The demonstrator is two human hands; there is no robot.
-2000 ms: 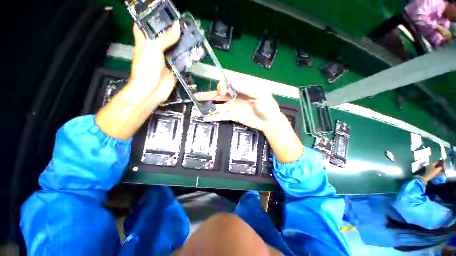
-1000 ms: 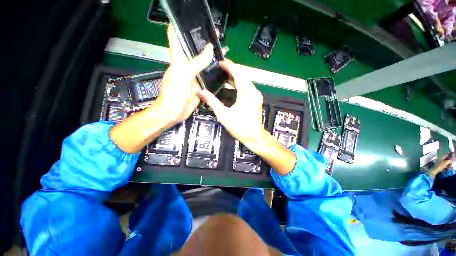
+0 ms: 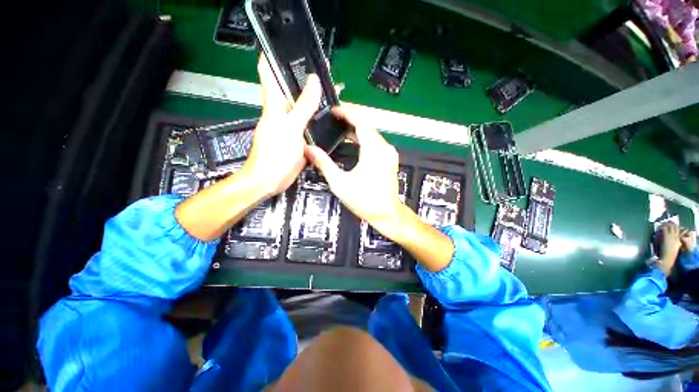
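Observation:
A phone unit in a dark shell with a silvery edge (image 3: 290, 44) is held tilted above the back of the foam tray, its smooth side with small print facing me. My left hand (image 3: 282, 134) grips its left side, thumb across the face. My right hand (image 3: 366, 164) holds its lower end, fingertips at the right edge and bottom corner. The foam tray (image 3: 351, 256) holds several open phone units (image 3: 314, 222) in pockets. Another open unit (image 3: 228, 145) lies askew at the tray's upper left. My forearms hide parts of the tray.
Empty clear frames (image 3: 498, 161) and two open units (image 3: 539, 214) lie right of the tray. A white rail (image 3: 429, 130) separates a green conveyor with scattered units (image 3: 392, 66). A grey post (image 3: 605, 111) crosses at right. Another worker's hands (image 3: 671, 241) are at far right. Black stacked trays stand left.
Since two seconds ago, the open unit and clear frame came together into the piece now held by both hands, turned smooth side up. Over the last second it moved only slightly.

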